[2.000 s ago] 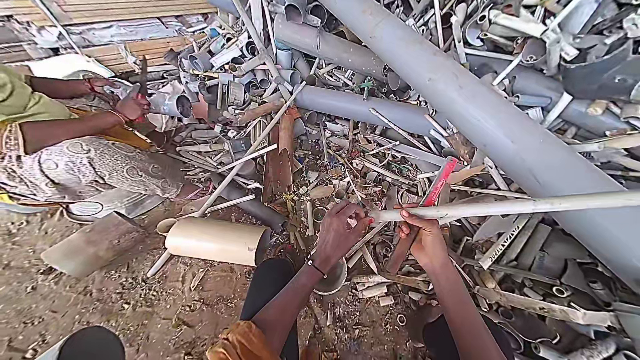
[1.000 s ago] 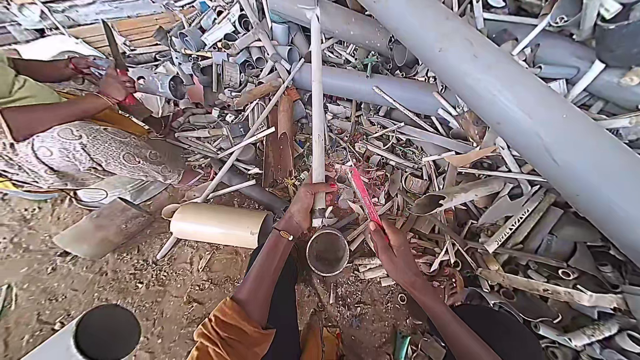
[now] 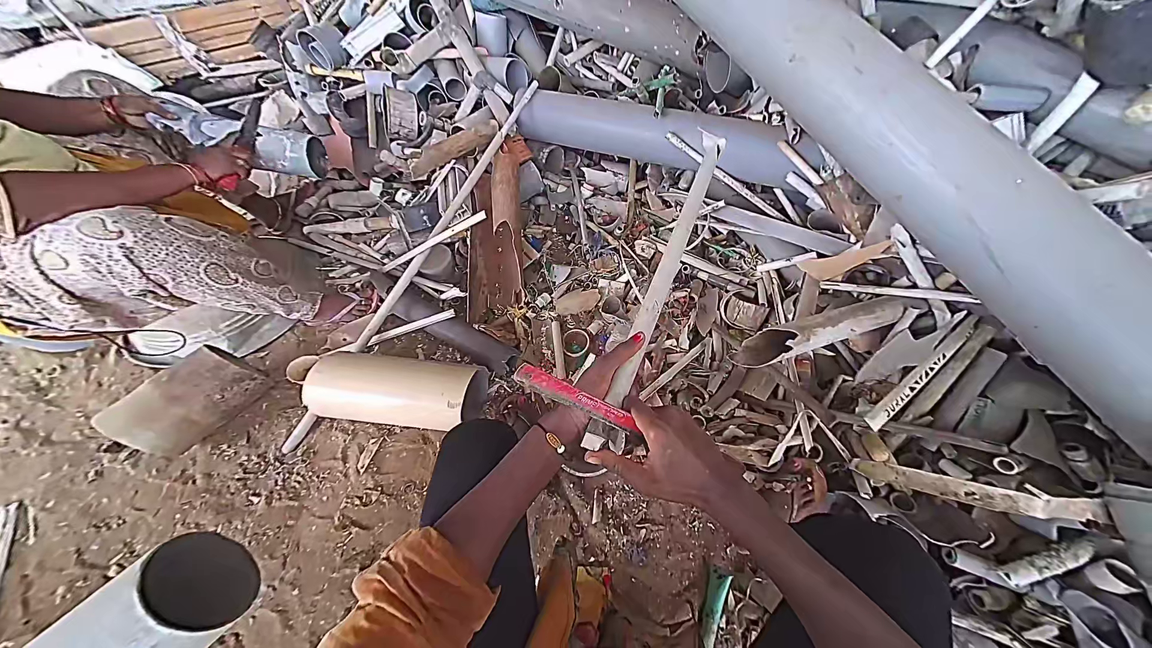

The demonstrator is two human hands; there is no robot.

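Note:
Near the lower middle, my left hand [image 3: 580,409] grips the lower end of a long whitish plastic pipe [image 3: 673,256], which slants up and to the right. My right hand [image 3: 670,454] holds one end of a red flat tool [image 3: 576,396], perhaps a hacksaw blade with a red grip; it lies across the pipe and bears writing. Just below the hands shows part of the rim of a round piece, mostly hidden. A cream pipe section [image 3: 387,390] lies on the ground to the left of my left hand.
At the left sits a co-worker, whose hands [image 3: 216,166] hold a grey pipe piece [image 3: 288,153]. A large grey pipe [image 3: 927,162] crosses the upper right. Scrap pipe pieces [image 3: 810,333] are heaped ahead and right. A wide pipe [image 3: 126,598] lies at the lower left.
The whitish pipe pointed right, then stood upright in view, and now tilts up to the right. The red tool has moved from the right of the pipe to across it.

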